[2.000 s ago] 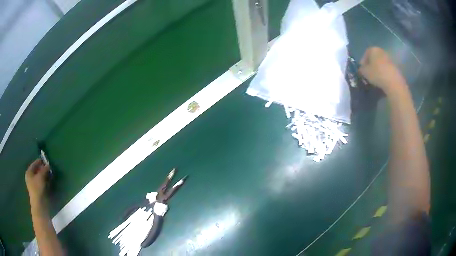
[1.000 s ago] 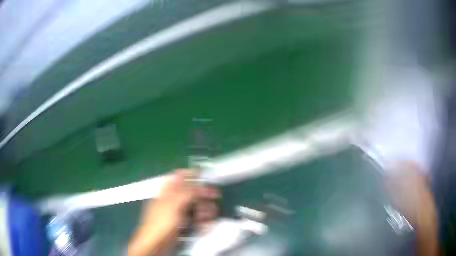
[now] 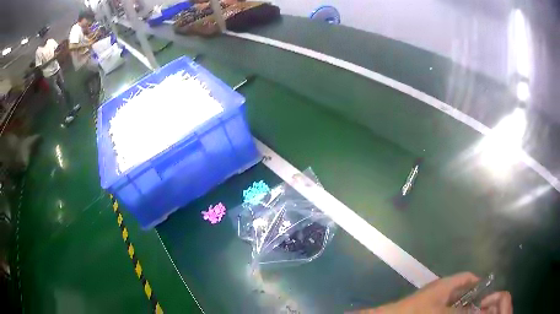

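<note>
My left hand [image 3: 451, 294] is at the bottom right, cut off by the lower edge. Its fingers hold a dark, narrow pen housing [image 3: 476, 291] with a pale streak. My right hand is out of the picture. Another pen unit [image 3: 410, 181], dark with a white streak, lies on the green belt [image 3: 344, 144]. A clear bag of black parts [image 3: 298, 238] lies on the bench beside the white rail [image 3: 368, 233].
A blue bin [image 3: 184, 168] full of white sticks [image 3: 163, 116] stands at the left. Pink pieces [image 3: 214, 213] and light-blue pieces [image 3: 255, 192] lie between bin and bag. Another unit [image 3: 241, 84] lies behind the bin. Two people [image 3: 49, 56] stand far left.
The view has swung left, bringing in the blue bin and clear bag. The pliers, white pins and my right hand are out of view. My left hand now shows at the bottom right.
</note>
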